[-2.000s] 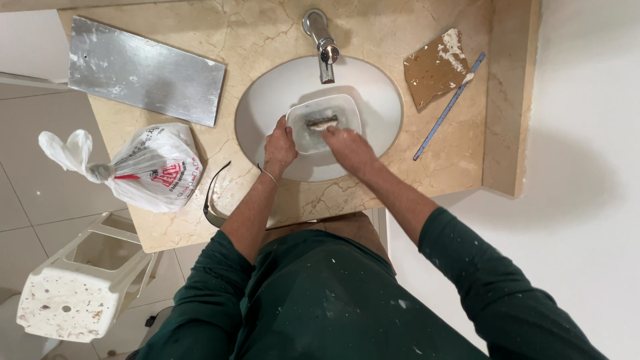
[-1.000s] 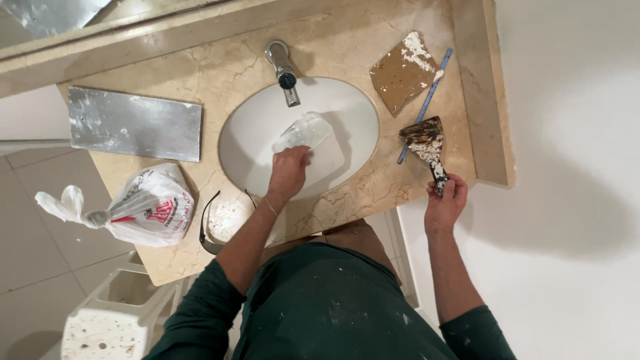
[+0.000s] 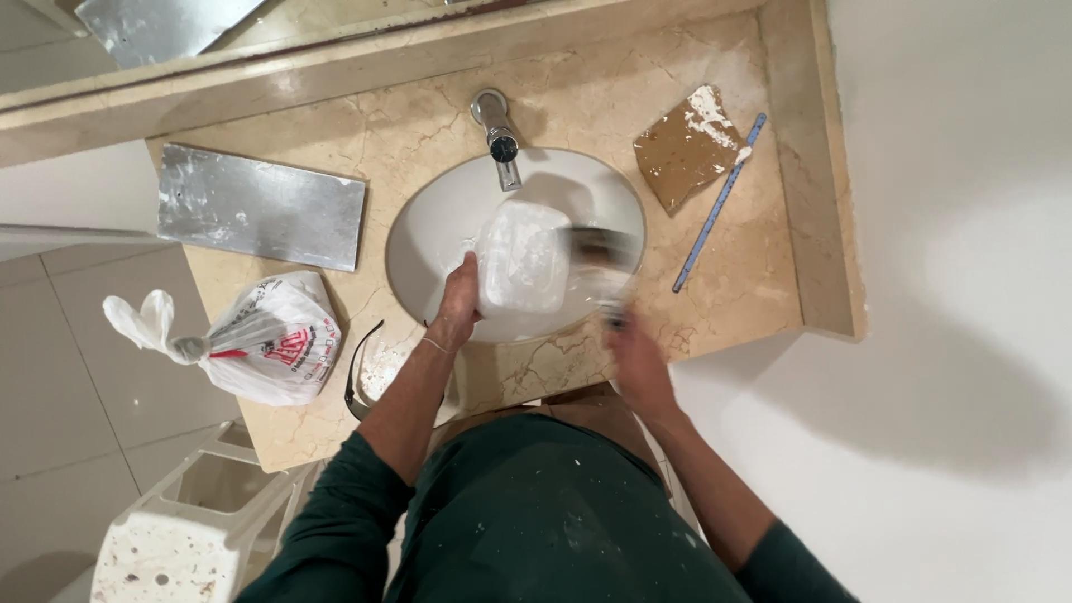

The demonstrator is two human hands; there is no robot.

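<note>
My left hand [image 3: 461,295] grips the near left edge of a translucent plastic container [image 3: 525,258], which is tilted over the oval white sink [image 3: 427,243]. My right hand [image 3: 641,360] holds a putty knife [image 3: 605,247] by its dark handle. The knife is blurred; its wide blade lies over the right part of the sink, close to the container's right side. Behind the container stands the chrome faucet [image 3: 501,142], and I cannot tell whether water runs from it.
On the marble counter [image 3: 569,84] lie a metal plate [image 3: 261,207] at left, a tied plastic bag [image 3: 280,339], glasses [image 3: 358,377], a brown board [image 3: 687,151] with white residue and a blue strip [image 3: 720,201]. A stained white stool [image 3: 167,553] stands on the floor, lower left. A raised ledge borders the counter's right side.
The putty knife in my right hand has moved from the counter's right side to the sink. My left hand has lifted and turned the container.
</note>
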